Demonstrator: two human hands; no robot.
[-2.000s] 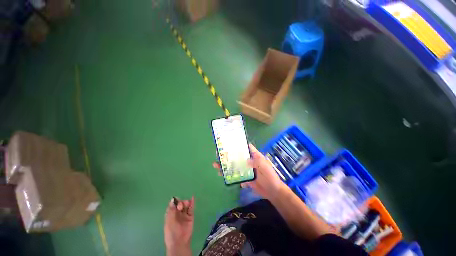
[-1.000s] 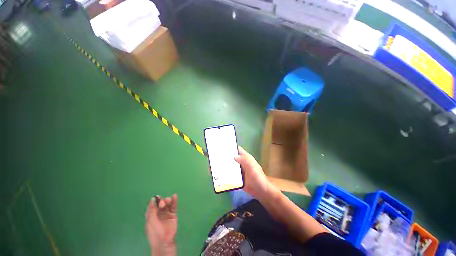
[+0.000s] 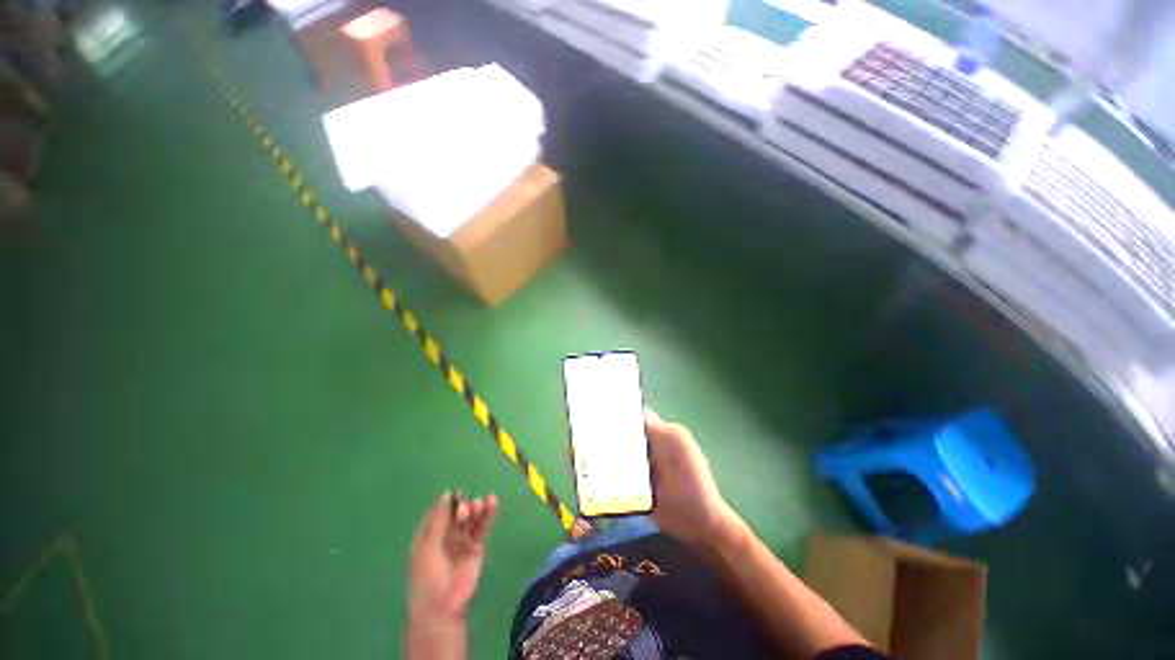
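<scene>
A smartphone (image 3: 610, 435) with a bright, mostly white screen is held upright in my right hand (image 3: 683, 475), near the middle of the view. My right fingers are around its right side and back. My left hand (image 3: 448, 557) is lower left of the phone, apart from it, palm up with curled fingers. A small dark stick (image 3: 454, 499) shows at its fingertips, blurred and partly hidden by them.
Yellow-black tape (image 3: 432, 348) crosses the green floor. A brown box (image 3: 509, 239) under white material (image 3: 445, 142) stands ahead. A blue stool (image 3: 947, 471) and open carton (image 3: 902, 593) are at lower right. Stacked white trays (image 3: 889, 142) line the bench (image 3: 960, 264).
The view has moved forward along the tape. The blue stool and open carton have shifted down and right. The blue and orange bins have left the view. The phone remains in my right hand.
</scene>
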